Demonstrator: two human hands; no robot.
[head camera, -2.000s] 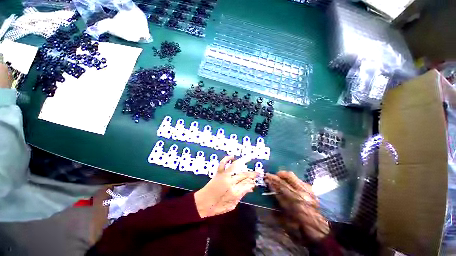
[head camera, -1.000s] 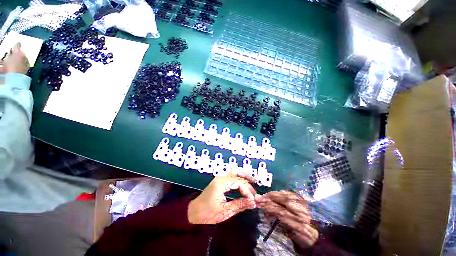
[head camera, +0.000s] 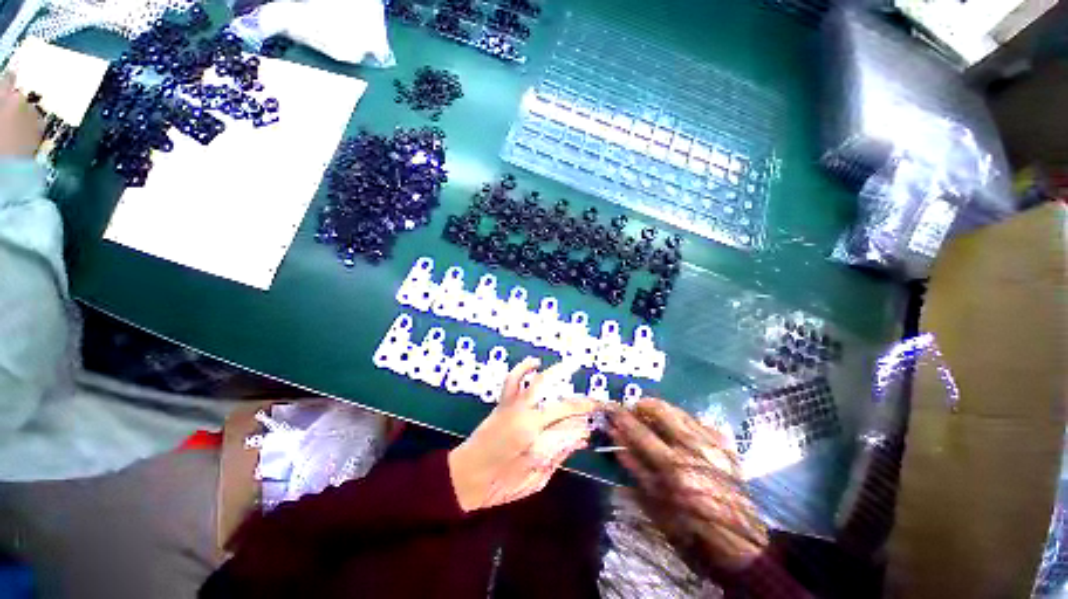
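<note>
White keyhole-shaped pieces lie in two rows, the far row (head camera: 517, 309) and the near row (head camera: 464, 366). My left hand (head camera: 525, 435) lies over the right part of the near row, fingers pointing right, hiding some pieces; whether its fingertips hold anything is unclear. My right hand (head camera: 689, 474) is blurred at the right end of that row, its fingertips close to my left ones. A thin pale tool (head camera: 610, 448) sticks out from its fingers. Small black parts (head camera: 560, 242) lie in rows just beyond the white ones.
A heap of black parts (head camera: 382, 193) lies left of the rows. A clear ribbed tray (head camera: 644, 146) lies beyond. Gridded small pads (head camera: 791, 412) lie right of my right hand, near a cardboard box (head camera: 984, 421). At left are a white sheet (head camera: 234, 222) and another person's sleeve (head camera: 29, 316).
Both hands were together below the near row a second ago; they are now up at its right part, with my left hand over the pieces. The view has shifted slightly.
</note>
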